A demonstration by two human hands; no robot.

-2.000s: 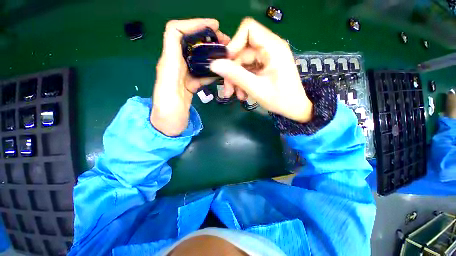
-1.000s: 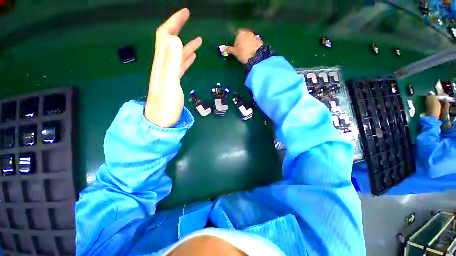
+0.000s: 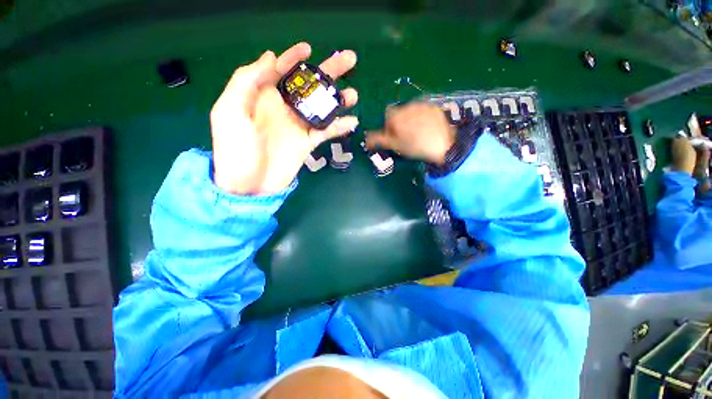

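Note:
My left hand [image 3: 254,128] holds a watch case [image 3: 311,95], open side up, showing gold-yellow and silver-white parts. My right hand [image 3: 418,131] is blurred, with its fingertips at the upper end of a small flex assembly [image 3: 381,161] with a white L on the green mat. Whether the fingers grip it cannot be told. Two more flex assemblies lie to its left; one is at the middle [image 3: 341,156], the other [image 3: 315,160] is partly hidden by my left hand.
A grey-black tray [image 3: 109,234] with some glossy units stands at left. A clear blister tray [image 3: 539,105] and a tilted black tray [image 3: 597,195] stand at right. Small black units [image 3: 173,72] lie on the far bench. Another person's hands [image 3: 687,156] show at far right.
A watch case now lies in my left hand, which was empty a second ago. My right hand has come back from the far bench to the flex assemblies. The thin glossy plate seen earlier is gone.

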